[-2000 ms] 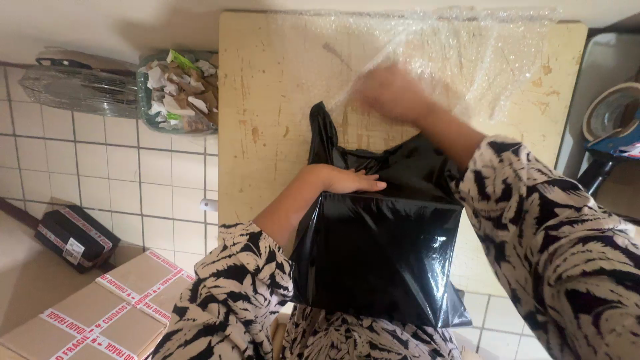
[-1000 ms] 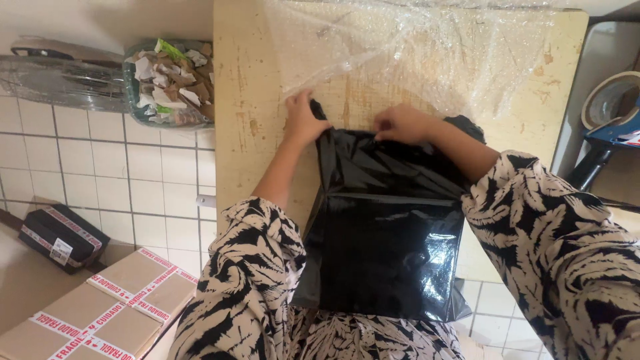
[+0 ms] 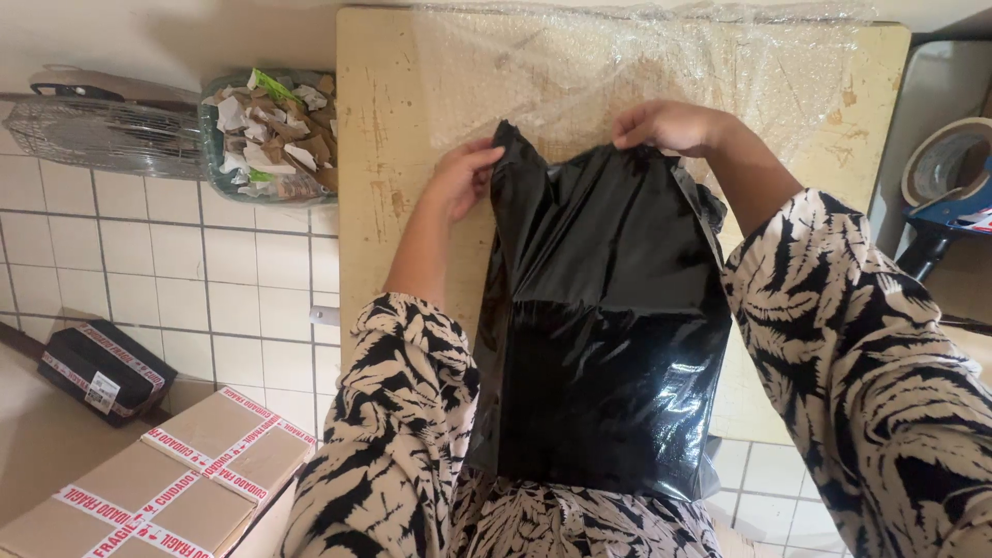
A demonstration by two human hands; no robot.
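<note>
A glossy black plastic bag [image 3: 612,325] lies at the table's near edge, its lower part pulled flat over something box-shaped that it hides. My left hand [image 3: 466,177] pinches the bag's upper left corner between thumb and fingers. With bent fingers, my right hand [image 3: 659,128] grips the upper edge of the bag, right of its middle. Between the two hands the edge dips in loose folds. Another crumpled part of the bag sticks out below my right wrist. Clear bubble wrap [image 3: 558,70] is spread on the table beyond the bag.
The worn yellowish table [image 3: 387,256] is under the bag. A bin of paper and cardboard scraps [image 3: 267,139] and a fan [image 3: 108,128] are at the left. Below are a black taped parcel [image 3: 108,368] and a taped cardboard box [image 3: 170,480]. A tape dispenser [image 3: 949,182] is at the right.
The bag's upper part, bunched lower a second ago, is now drawn out away from me. My right hand, raised over the bubble wrap two seconds ago, is on the bag's edge; my left hand has left the bag's middle.
</note>
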